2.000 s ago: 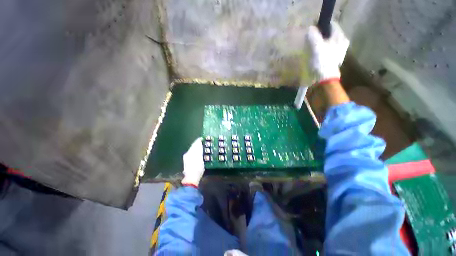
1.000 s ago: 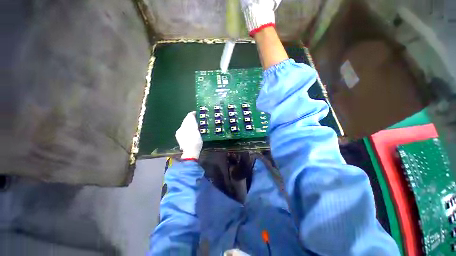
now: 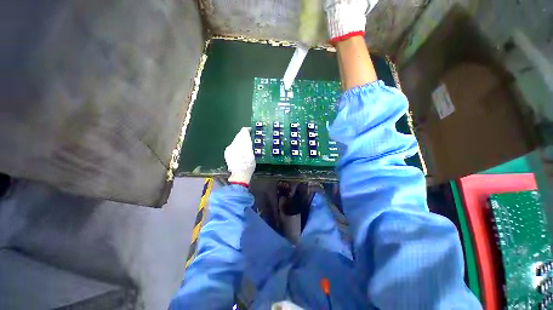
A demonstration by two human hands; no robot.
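Note:
A green circuit board (image 3: 297, 118) with rows of small black-and-white parts lies flat on the dark green floor of the booth. My left hand (image 3: 241, 156), in a white knit glove with a red cuff, holds the board's left edge near its front corner. My right hand (image 3: 348, 18), gloved the same way, is at the top edge of the picture, partly cut off, and holds the air blow gun (image 3: 310, 24). The gun's pale nozzle points down at the upper left part of the board. My right forearm hides the board's right side.
Grey booth walls (image 3: 109, 91) stand left, behind and right, with crusty sealant along the floor edges. A brown cardboard sheet (image 3: 479, 121) with a white label is at right. Another circuit board (image 3: 522, 242) lies on a red mat (image 3: 479, 206) at lower right.
My right hand and the blow gun have moved from the board's right back side to its upper left part. My left hand stays at the board's left edge. The view has shifted.

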